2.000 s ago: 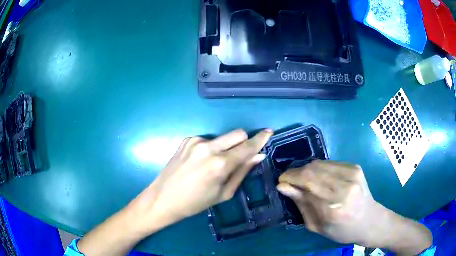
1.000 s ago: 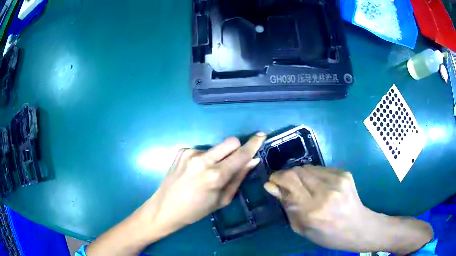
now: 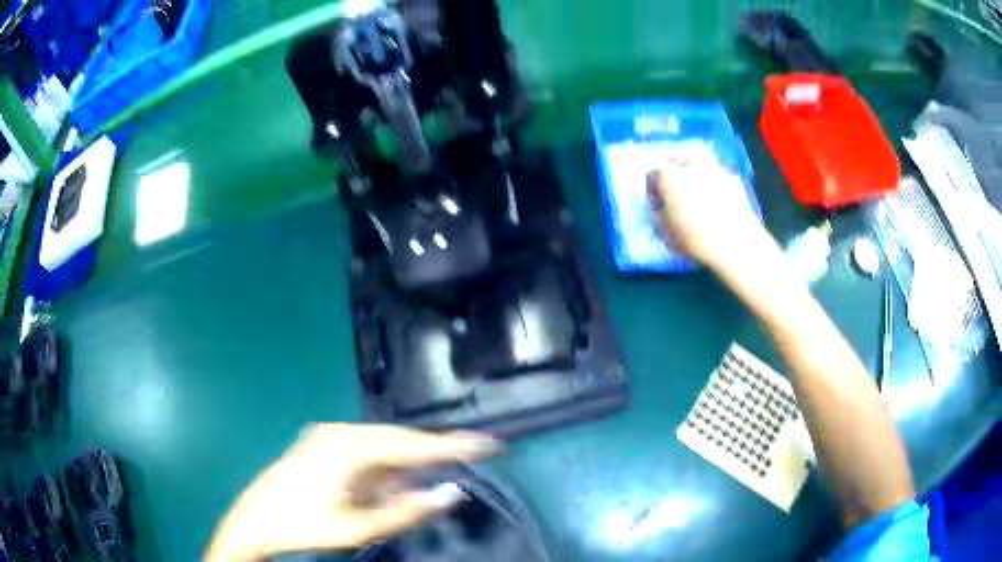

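The black housing lies on the green bench at the bottom of the head view, cut off by the edge and blurred. My left hand rests over its left side, fingers across its upper part. My right hand reaches into the blue tray, among white contents; its fingertips are blurred, so whether they hold a tiny piece cannot be told. The card with rows of black dots lies left of my right forearm.
The black press fixture and its upright hand press stand ahead of the housing. A red bin, the squeeze bottle and pale perforated sheets are at right. Waiting housings sit at left.
The view has tilted up, showing the press and trays. My right hand has left the housing and moved forward into the blue tray. My left hand has stayed at the housing.
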